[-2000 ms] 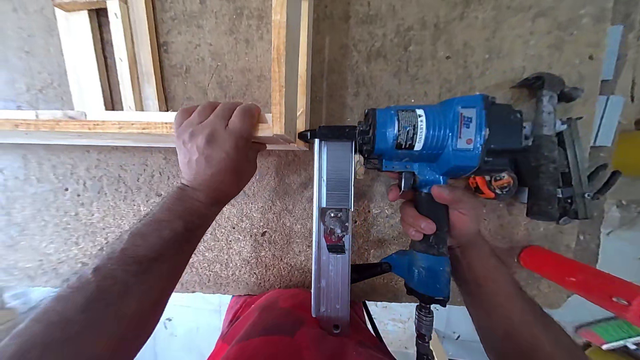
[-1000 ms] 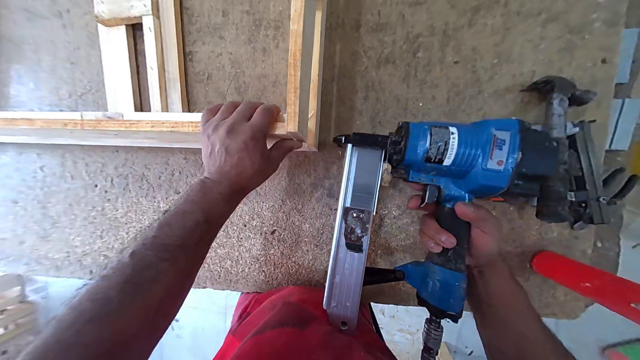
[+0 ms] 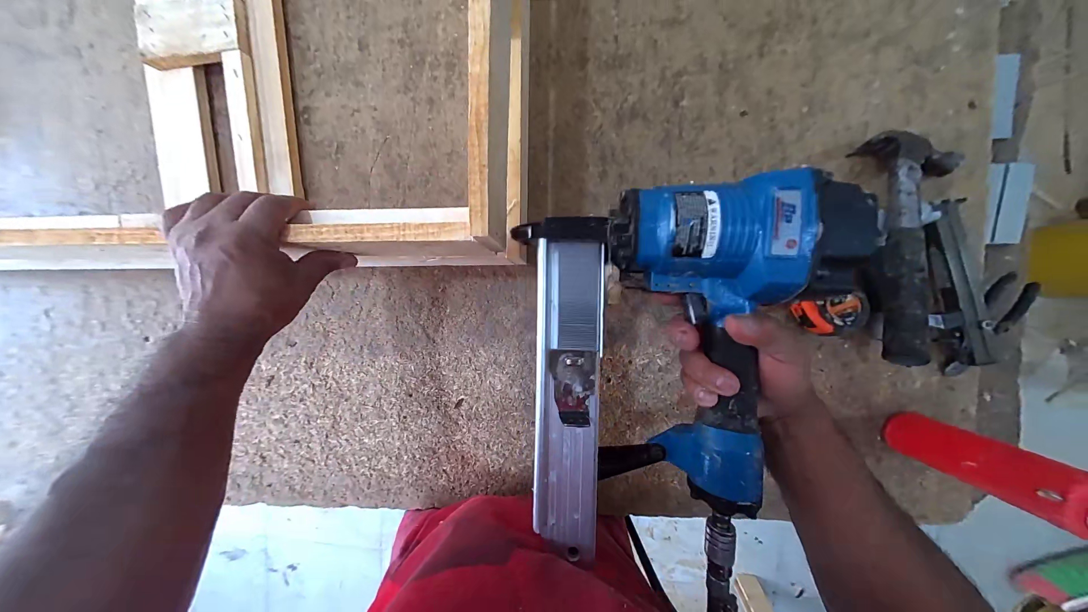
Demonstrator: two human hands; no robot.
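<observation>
My left hand (image 3: 242,255) grips the near rail of a wooden frame (image 3: 382,232), fingers over the top and thumb along the near side. In my right hand (image 3: 744,365) is the black handle of a blue pneumatic stapler (image 3: 731,238), a finger near its trigger. The stapler lies on its side, its long metal magazine (image 3: 568,476) pointing towards my body. Its black nose touches or nearly touches the outer side of the frame's near right corner. Inside the frame, at the upper left, shorter wooden pieces (image 3: 276,102) are joined together.
The particleboard work surface (image 3: 382,382) ends in front of my body. To the right lie a claw hammer (image 3: 908,246), a second stapler or similar metal tool (image 3: 965,280), an orange and black tape measure (image 3: 829,313) and a red tube (image 3: 977,463). An air hose fitting (image 3: 720,544) hangs below the handle.
My left hand has moved left along the near rail, away from the corner. The stapler's nose is now closer to the corner than one second ago. The view has shifted somewhat.
</observation>
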